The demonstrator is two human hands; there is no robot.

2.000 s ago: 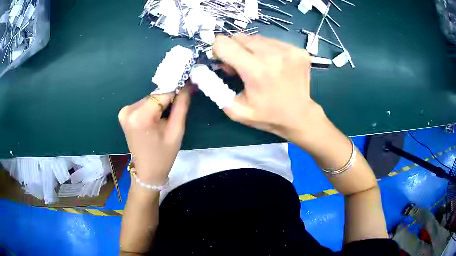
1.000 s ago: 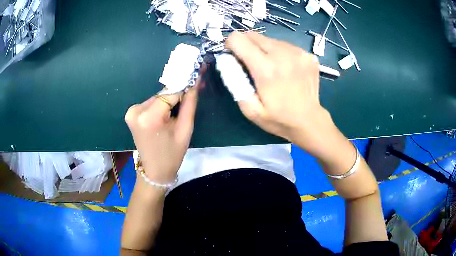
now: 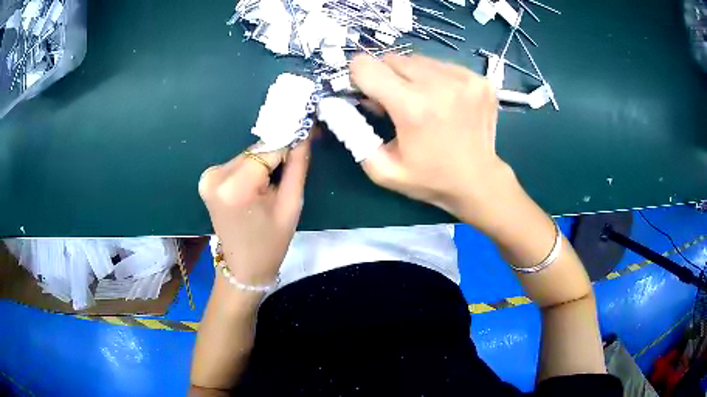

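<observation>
My left hand (image 3: 256, 194) is shut on a row of tabbed pins, whose overlapping white tabs (image 3: 284, 108) look like one block. The pins' small silver loop-like ends (image 3: 306, 124) form a row along the block's right side. My right hand (image 3: 434, 124) is beside them, fingers curled around a hand tool. A ridged white wrapped piece (image 3: 349, 128) shows at its thumb side, close to the loop ends. The tool's white rear end (image 3: 515, 96) sticks out to the right of the hand. The tool's tip is blurred and partly hidden by my fingers.
A pile of tabbed pins (image 3: 322, 27) lies on the green mat (image 3: 139, 155) beyond my hands. A few loose ones (image 3: 508, 46) lie to its right. A clear bag-lined bin (image 3: 35, 46) is at upper left. A carton of white strips (image 3: 101, 267) stands below the bench at left.
Over the two seconds, both hands and the held pins have shifted slightly right in view. Since one second ago, the right hand has moved slightly, with the white wrapped piece nearer the loop ends.
</observation>
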